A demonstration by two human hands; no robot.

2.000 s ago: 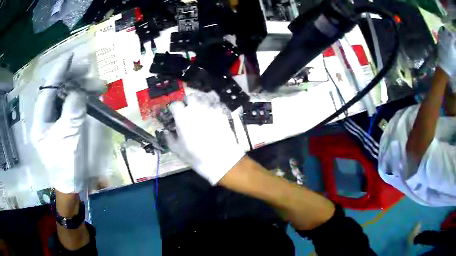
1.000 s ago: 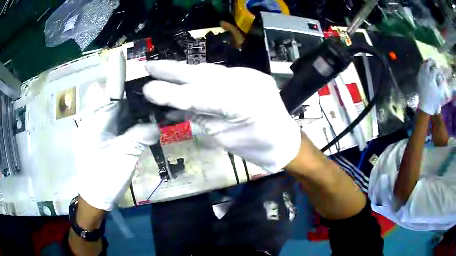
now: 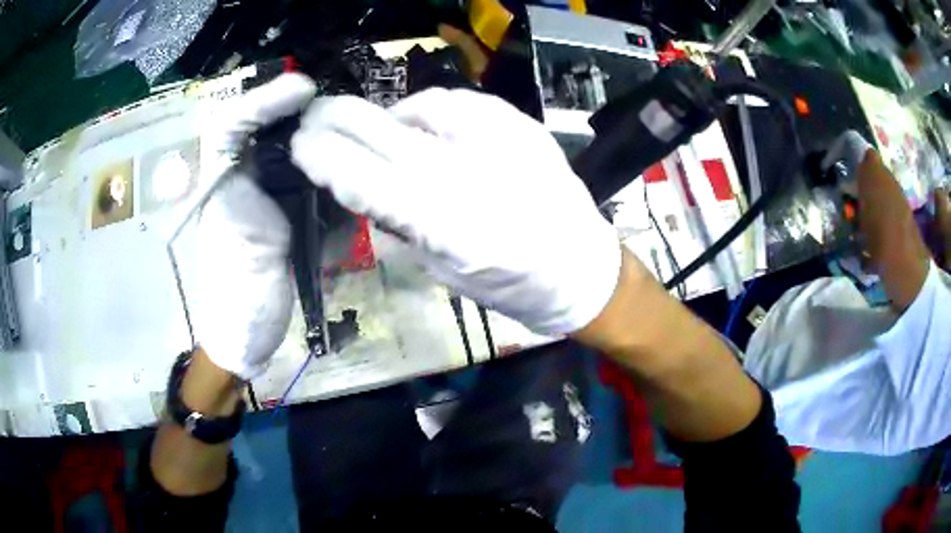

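Note:
My left hand (image 3: 245,255), in a white glove, is closed around a black fitting (image 3: 273,161) at the upper end of a dark narrow strip (image 3: 308,265). The strip slants down toward the bench's front edge. My right hand (image 3: 469,198), also gloved, reaches across from the right with its fingertips against the fitting. Its palm side and thumb are hidden, so a grip cannot be made out. A small black piece (image 3: 342,323) lies beside the strip's lower end. A thin blue line (image 3: 297,380) shows below it.
A black electric screwdriver (image 3: 657,125) slants right of my right hand, its cord (image 3: 730,234) curving down. Behind are a screw feeder (image 3: 589,73), heaped black fittings (image 3: 386,78) and a clear plastic bag (image 3: 141,36). A co-worker's arm (image 3: 892,219) is at the right.
Since two seconds ago, the strip has swung from a slant to nearly upright in view. Both hands have come together at its upper end. Since one second ago, my left fingers have closed over the fitting.

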